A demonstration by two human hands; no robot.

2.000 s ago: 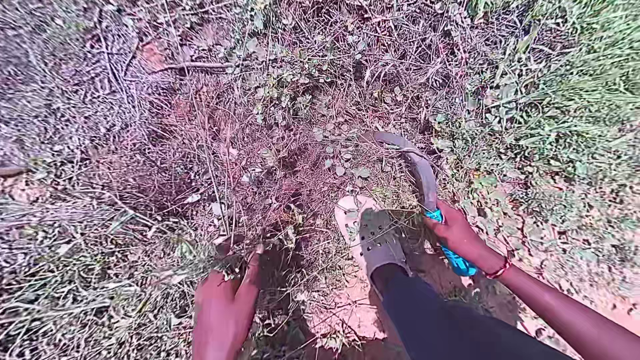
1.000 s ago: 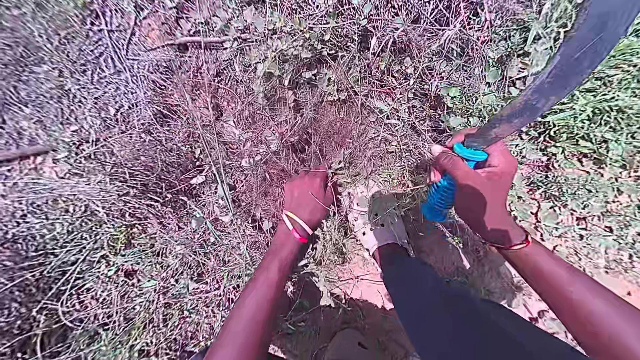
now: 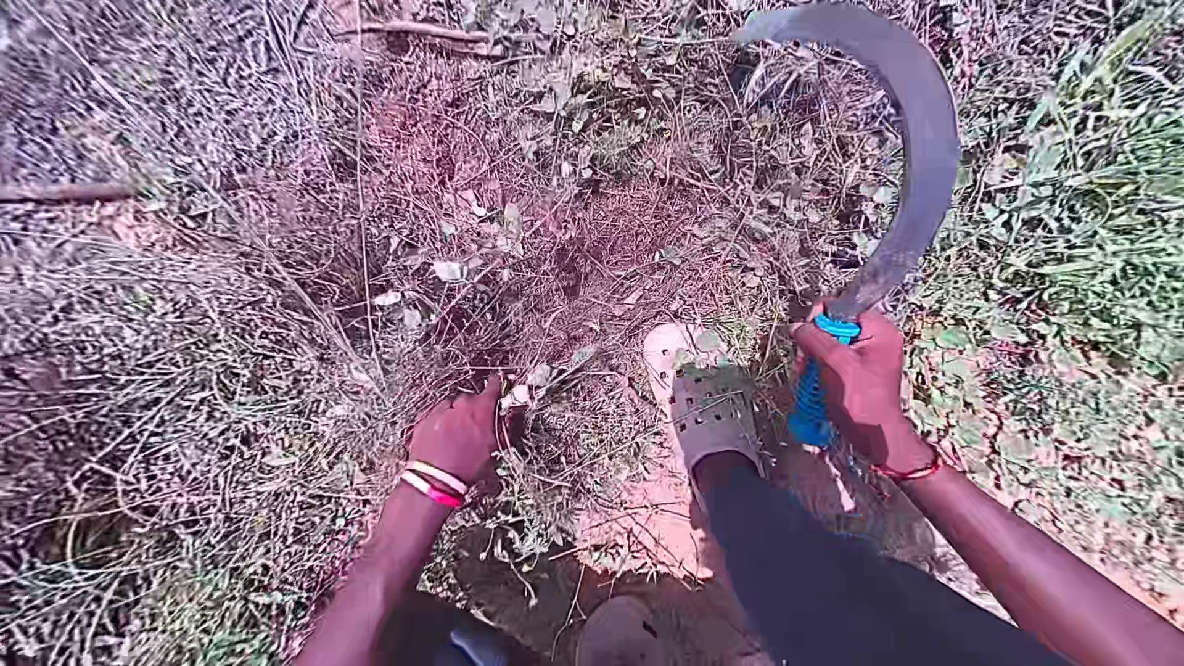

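Observation:
My right hand [image 3: 865,388] is closed around the blue wrapped handle of a sickle [image 3: 925,139], whose broad curved blade rises above the fist and hooks over to the left. My left hand [image 3: 458,430], with light and pink bands at the wrist, is low in the dry grass and weeds left of my foot. Its fingers are curled on leafy stems [image 3: 541,379] that stick out to the right. Part of its grip is hidden by the plants.
My clog-shod foot [image 3: 708,398] stands between the hands, and the other shoe [image 3: 620,634] shows at the bottom edge. Dry sticks [image 3: 425,32] lie at the upper left. Taller green grass [image 3: 1110,213] grows at the right; bare soil [image 3: 647,527] shows near the foot.
Since a second ago my left hand has moved left and down, away from beside the shoe. The sickle blade, then pointing to the upper right, now curves over to the left.

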